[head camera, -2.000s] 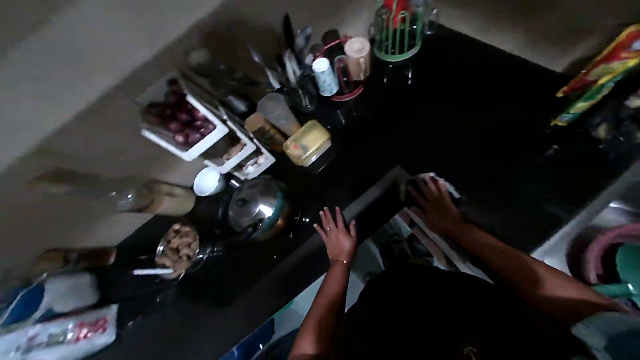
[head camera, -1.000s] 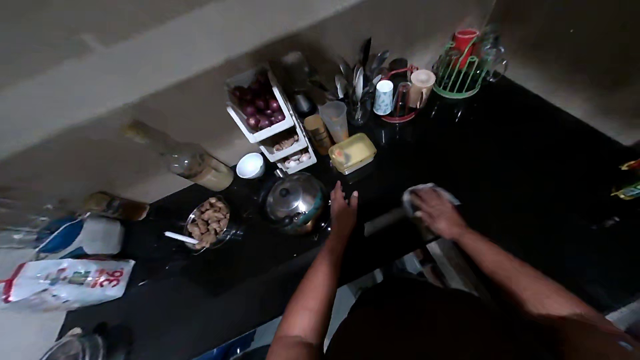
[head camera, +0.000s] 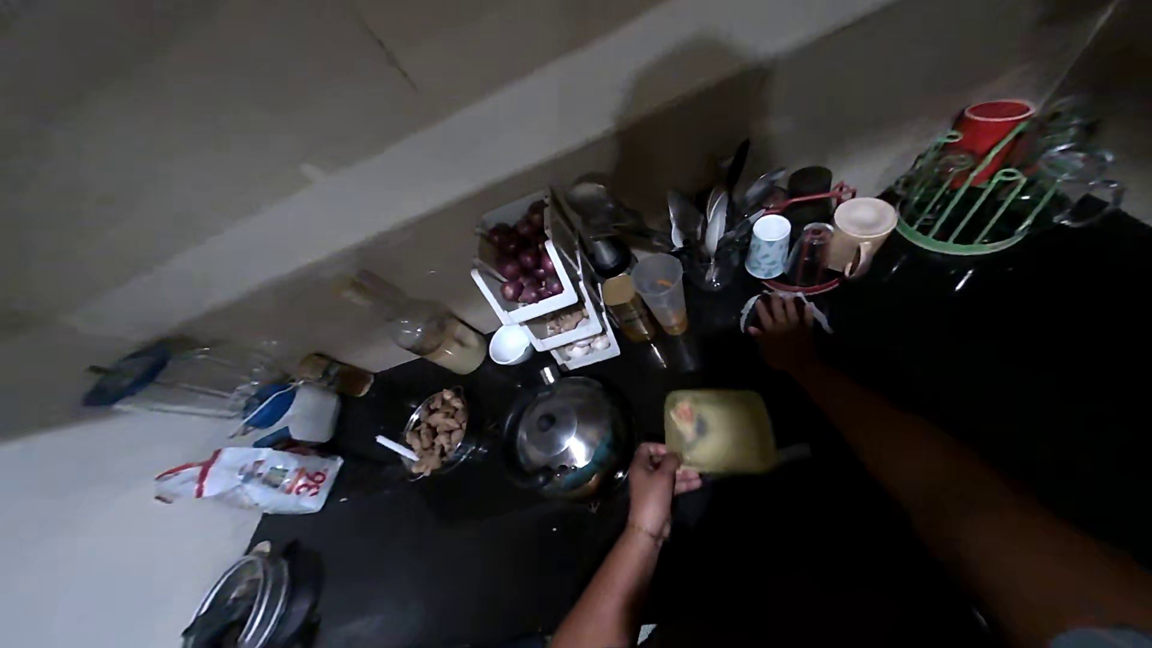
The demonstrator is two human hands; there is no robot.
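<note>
My left hand [head camera: 661,481] grips the near left corner of a rectangular container with a yellowish lid [head camera: 723,432], to the right of a steel lidded pot [head camera: 570,436]. Further back on the right, my right hand [head camera: 785,328] lies over a pale cloth [head camera: 820,315], fingers pressed on it, against the dark countertop. Just beyond the cloth are a red-rimmed tray [head camera: 814,287], a patterned blue cup [head camera: 769,246] and a beige mug [head camera: 862,236]. A translucent plastic cup [head camera: 661,286] stands behind the container.
A white tiered rack [head camera: 533,309] holds onions and garlic. Left of the pot are a bowl of brown pieces [head camera: 438,430], a small white bowl [head camera: 511,345] and a tilted-looking bottle [head camera: 447,340]. A green wire stand [head camera: 972,243] with a red cup is at back right.
My left hand has taken hold of the yellow-lidded container, which has moved toward me from beside the rack. My right hand has moved the cloth back toward the red-rimmed tray. The view has shifted.
</note>
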